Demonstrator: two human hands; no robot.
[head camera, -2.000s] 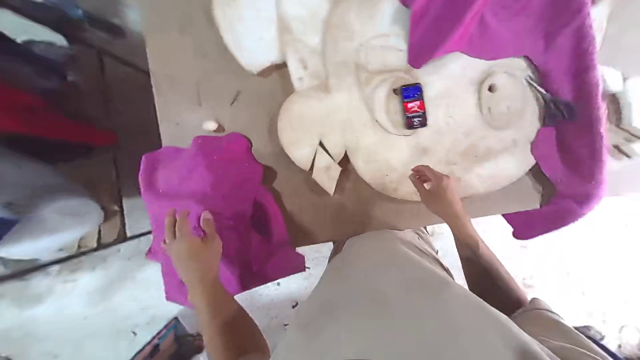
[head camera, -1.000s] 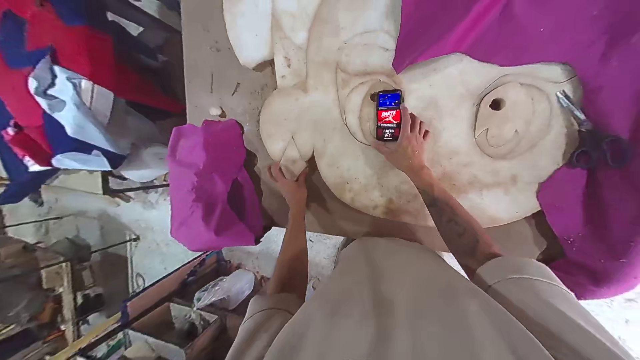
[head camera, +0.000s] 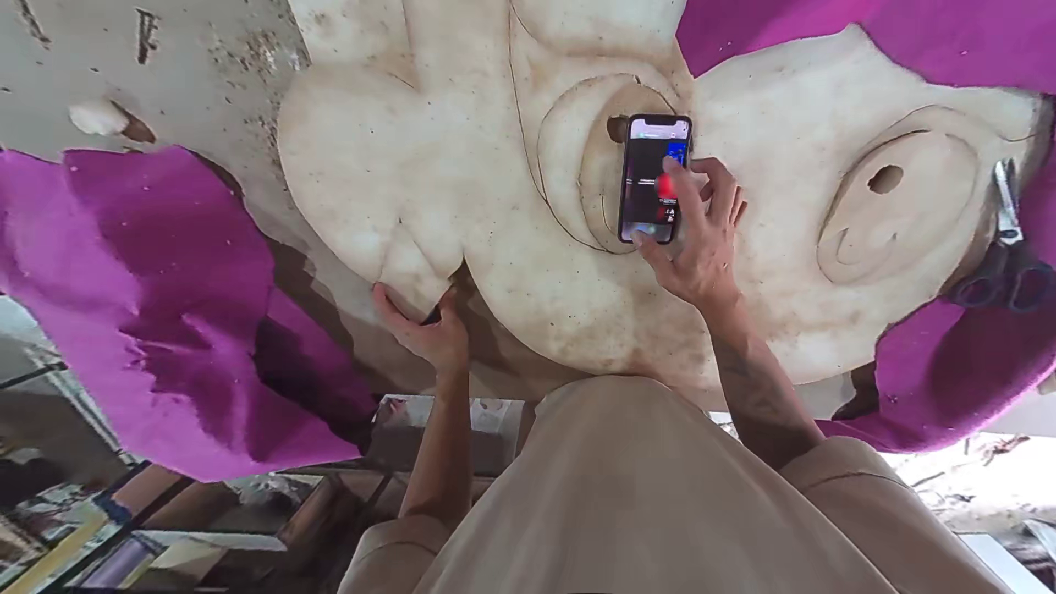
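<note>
A large off-white foam-like cutout with curved cut lines lies on the table. On its middle rests a smartphone, its screen lit. My right hand touches the phone, a finger over the screen and the thumb at its lower edge. Down and to the left, my left hand has thumb and fingers around the pointed tip of a small off-white piece, set against a notch in the cutout. Whether it grips that piece firmly is hard to tell.
Magenta fabric drapes over the table's left edge, and more magenta fabric lies at the right. Scissors rest near the cutout's right side. A small white scrap sits upper left. Shelves with boxes stand below left.
My left hand has left the magenta fabric at the left for the small off-white piece. My right hand has moved from the cutout's lower edge to the phone. The view has moved closer.
</note>
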